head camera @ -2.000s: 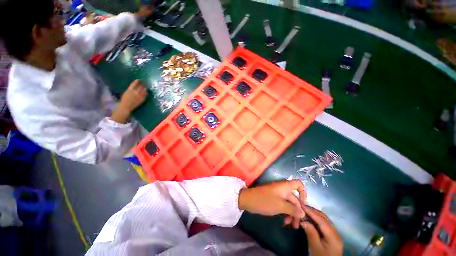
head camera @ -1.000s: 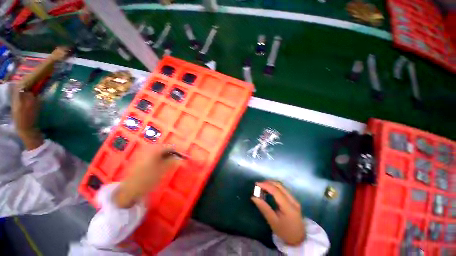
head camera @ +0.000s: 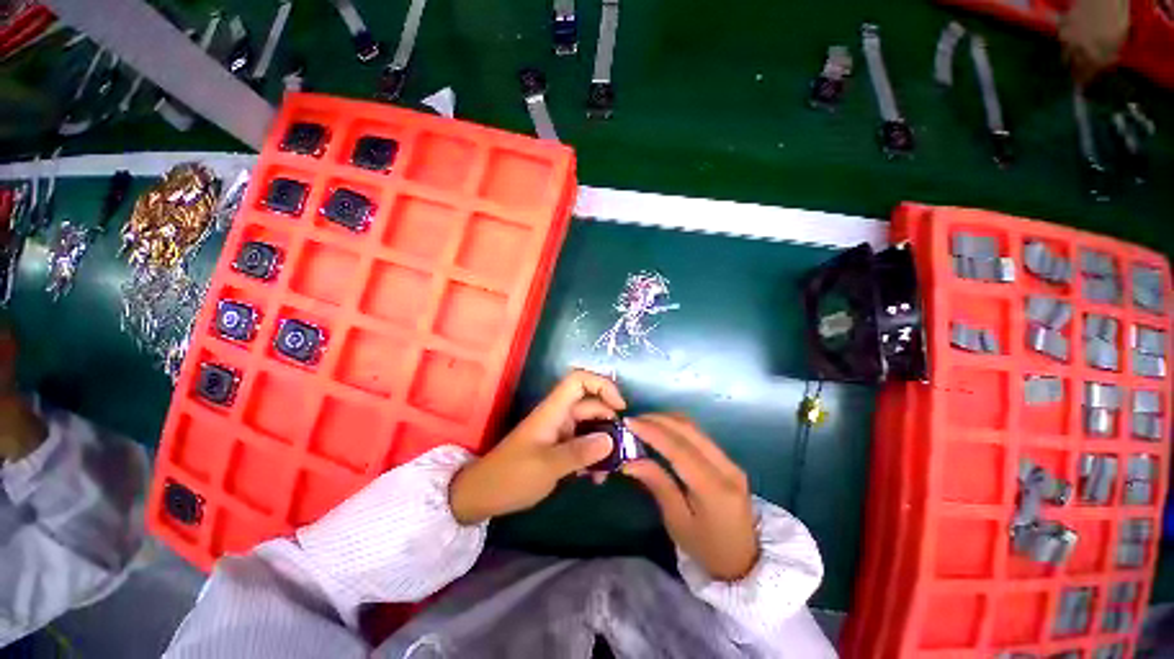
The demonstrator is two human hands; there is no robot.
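Observation:
My left hand [head camera: 538, 451] holds a small dark watch head [head camera: 600, 444] between thumb and fingers, in front of me over the green bench. My right hand [head camera: 698, 487] pinches a small shiny silver piece [head camera: 628, 445] against the watch head's right side. The fingers hide parts of both. The red-orange head tray [head camera: 353, 359] lies at left, with dark watch heads in several pockets and other pockets empty. A loose pile of thin silver pins [head camera: 637, 313] lies just beyond my hands.
The band tray [head camera: 959, 425] with grey strips stands at right, beside a black square frame [head camera: 865, 315] and a brass-tipped cord [head camera: 812, 409]. Gold parts [head camera: 171, 216] and silver parts [head camera: 157, 303] lie at left. Watches with straps lie on the belt [head camera: 747, 142]. Another person's sleeve [head camera: 71, 528] is lower left.
My left hand has moved from over the head tray to the bench and now holds a watch head. My right hand has brought its silver piece against it. The view has shifted right.

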